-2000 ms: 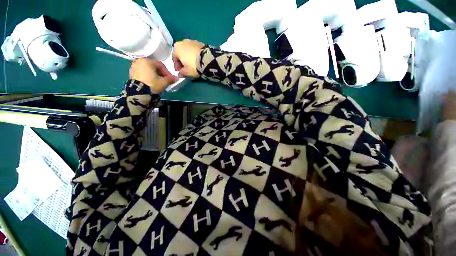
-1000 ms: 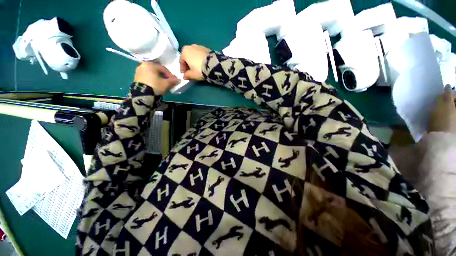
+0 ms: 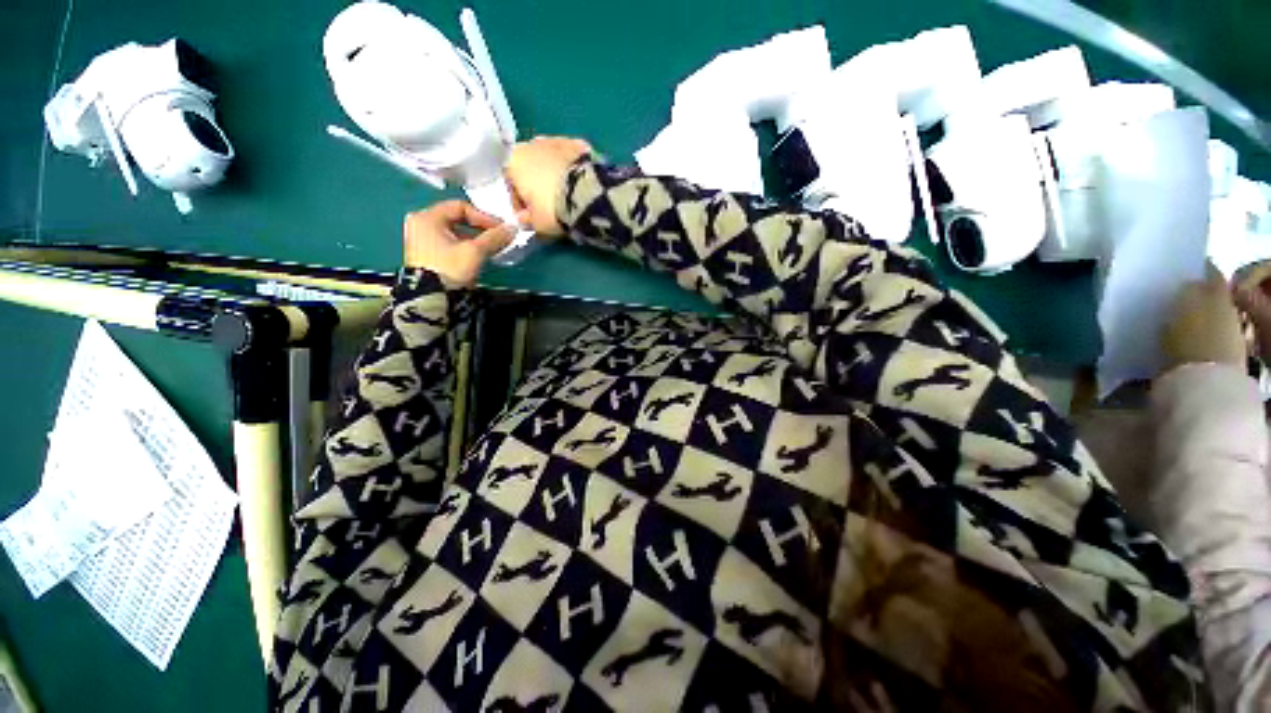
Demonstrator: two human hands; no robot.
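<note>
A white security camera [image 3: 404, 84] with two thin antennas lies on the green bench in front of me, its rounded head pointing away. Its mounting base [image 3: 513, 248] is towards me, near the bench edge. My right hand [image 3: 544, 184] is on the base, fingers curled round it. My left hand [image 3: 457, 240] has thumb and forefinger together at the base's left side. Whether a small piece is between those fingertips is too blurred to tell.
Another white camera [image 3: 156, 123] lies at the left. A row of white cameras [image 3: 983, 195] lies at the right. A neighbouring person's hand [image 3: 1207, 323] holds a white sheet [image 3: 1154, 230]. Printed sheets [image 3: 133, 488] lie lower left, beyond a pale tubular frame [image 3: 84, 290].
The whole bench view has shifted slightly to the right. My left hand has opened out a little from the base. The neighbour's white sheet has come further into view and turned upright.
</note>
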